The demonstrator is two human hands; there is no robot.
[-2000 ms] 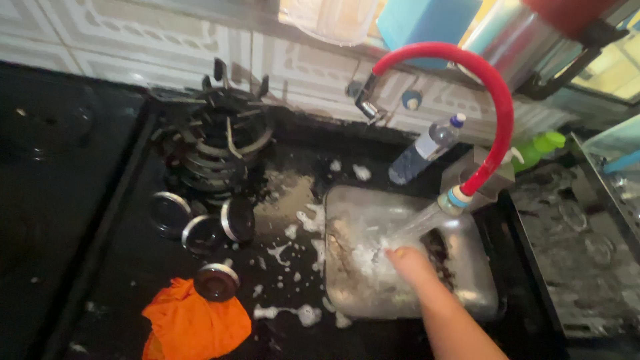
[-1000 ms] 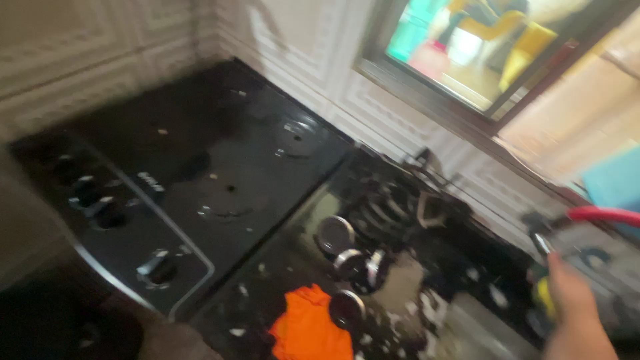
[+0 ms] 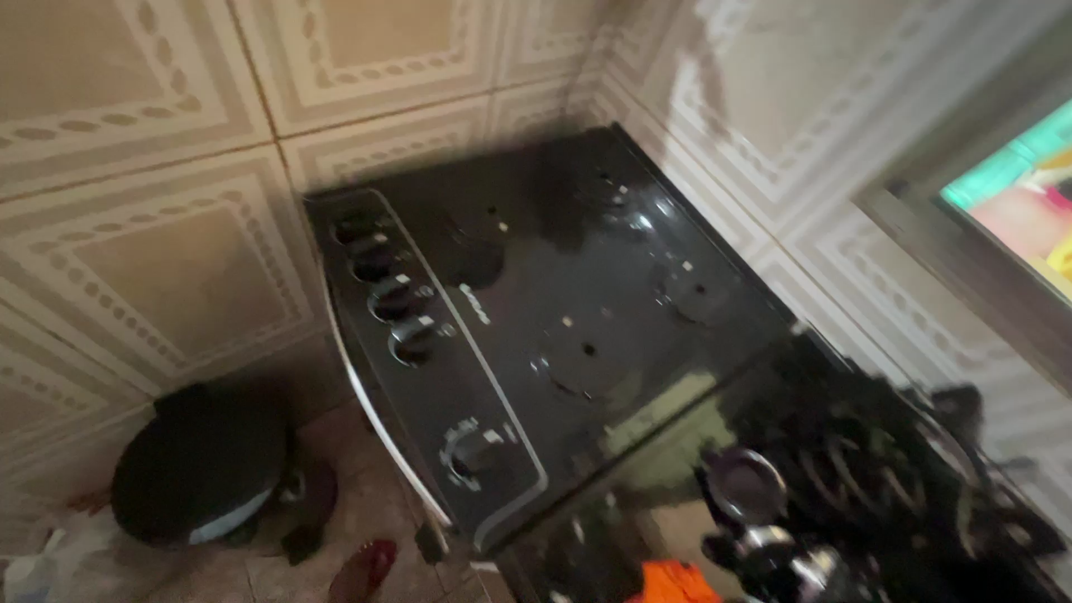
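Observation:
Neither of my hands shows in the head view. A black stove top (image 3: 536, 285) with its burner openings bare fills the middle. Several control knobs (image 3: 410, 339) line its left side. At the lower right, on the dark counter beside the stove, lie a round burner cap (image 3: 745, 486) and other dark round parts, blurred. Behind them is a pile of black pan supports (image 3: 871, 477). Part of an orange cloth (image 3: 674, 582) shows at the bottom edge.
Tiled walls (image 3: 193, 276) meet at the corner behind the stove. A window frame (image 3: 963, 276) juts in at the right. On the floor at the lower left stands a round bin with a black lid (image 3: 201, 469), near a red object (image 3: 364, 569).
The view has swung far left, from the sink to the stove. The sink, the red faucet hose and the hand seen there earlier are out of view.

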